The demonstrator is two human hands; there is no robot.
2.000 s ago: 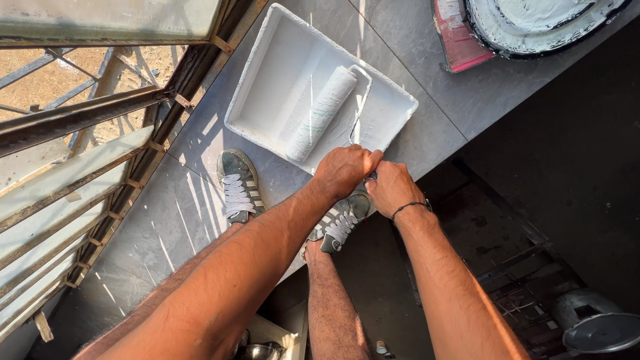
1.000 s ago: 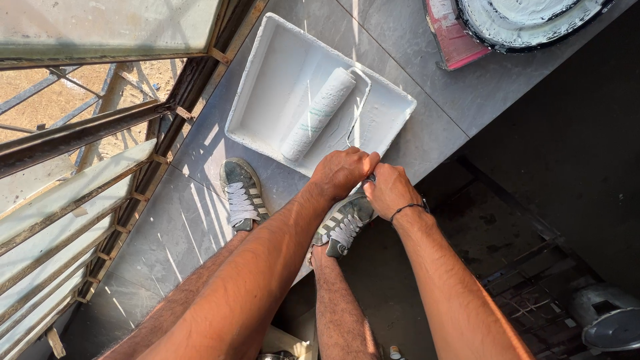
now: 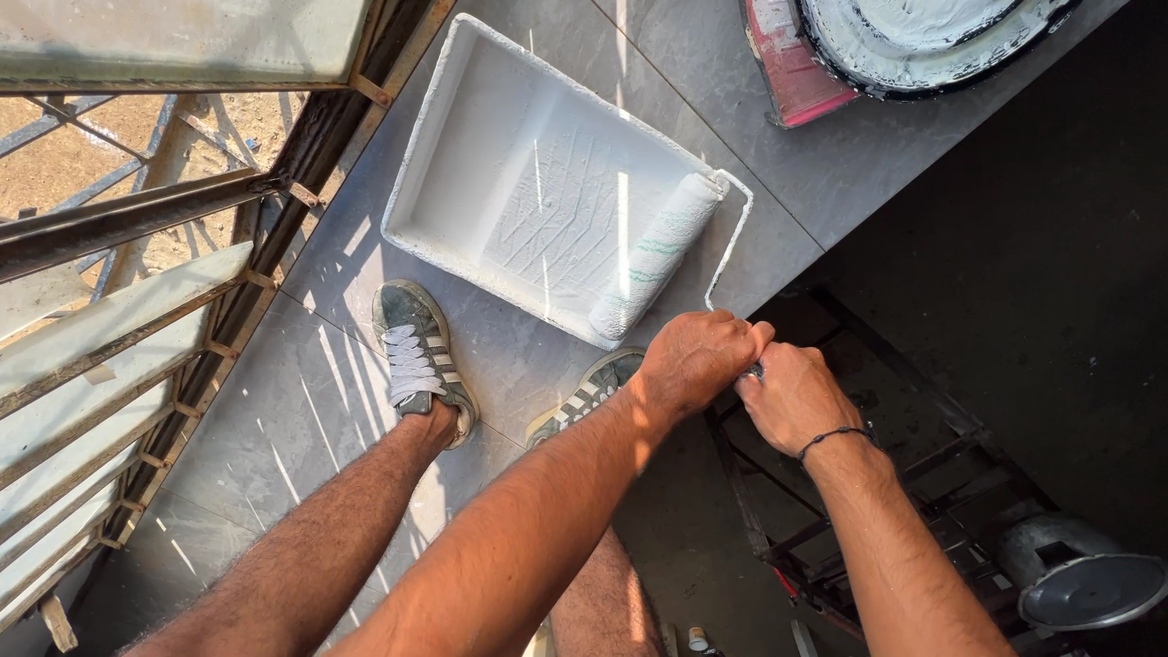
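Note:
My left hand [image 3: 698, 360] is closed on the handle of a paint roller, whose white-coated wire frame [image 3: 733, 239] runs up from my fist. Just below and to the right, my right hand [image 3: 798, 392], with a dark bracelet at the wrist, grips the same handle, mostly hidden by my fingers. The roller's cover [image 3: 659, 255], white with faint green stripes, lies along the right end of a white plastic paint tray [image 3: 429, 119]. Ridges and wet-looking paint show on the tray's sloped floor.
My sneakers [image 3: 424, 351] stand on a grey tiled ledge [image 3: 347, 301] whose edge drops to a dark lower area. Louvred window panes [image 3: 109, 338] line the left. A paint-smeared bucket [image 3: 922, 36] sits on something red [image 3: 798, 68] at top right; a metal frame [image 3: 949, 447] stands below.
The roller cover has moved right, from the tray's middle to its right end, uncovering the ridged slope. Both hands have shifted right with the handle, still gripping it.

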